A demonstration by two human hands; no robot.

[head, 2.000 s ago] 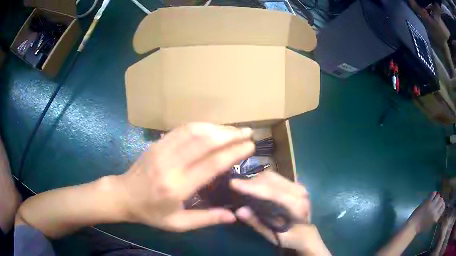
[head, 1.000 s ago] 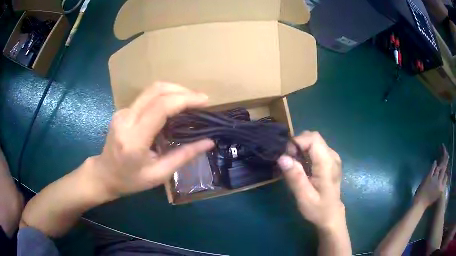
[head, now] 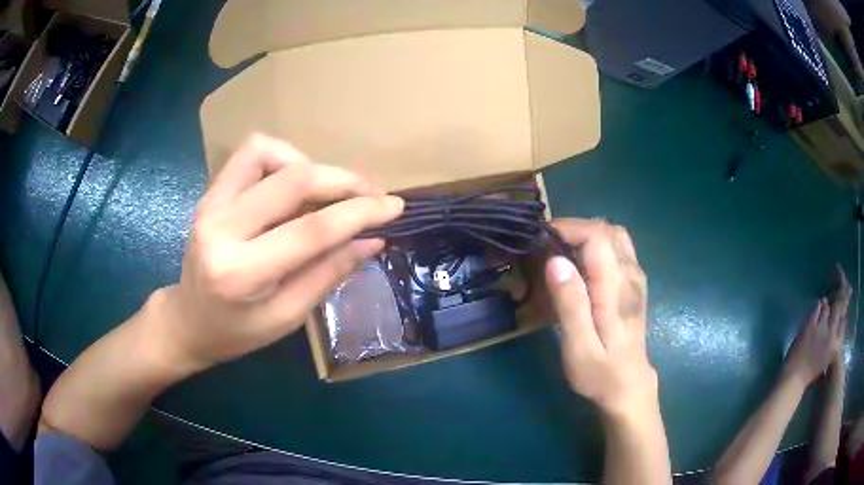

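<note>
A brown mailer box (head: 398,109) stands open in front of me, its tall lid tilted back. My left hand (head: 270,251) and my right hand (head: 602,308) hold a coiled black cable (head: 464,216) by its two ends, across the back of the box. Inside, a clear shiny bagged accessory (head: 363,314) lies front left. A black power adapter (head: 469,320) lies front right, with thin black cord and a small silvery piece behind it. The cable and my fingers hide the back of the box.
Another open box (head: 99,90) with black items stands back left, beside a dark cord on the green bench. A dark grey bin (head: 654,43) and a black equipment box (head: 801,62) with red connectors are back right. Another person's hands (head: 824,332) rest at the right.
The cable has moved from above the middle of the box to its back, with my hands at its ends. The bag and adapter are more exposed. The box sits slightly higher in view than two seconds ago.
</note>
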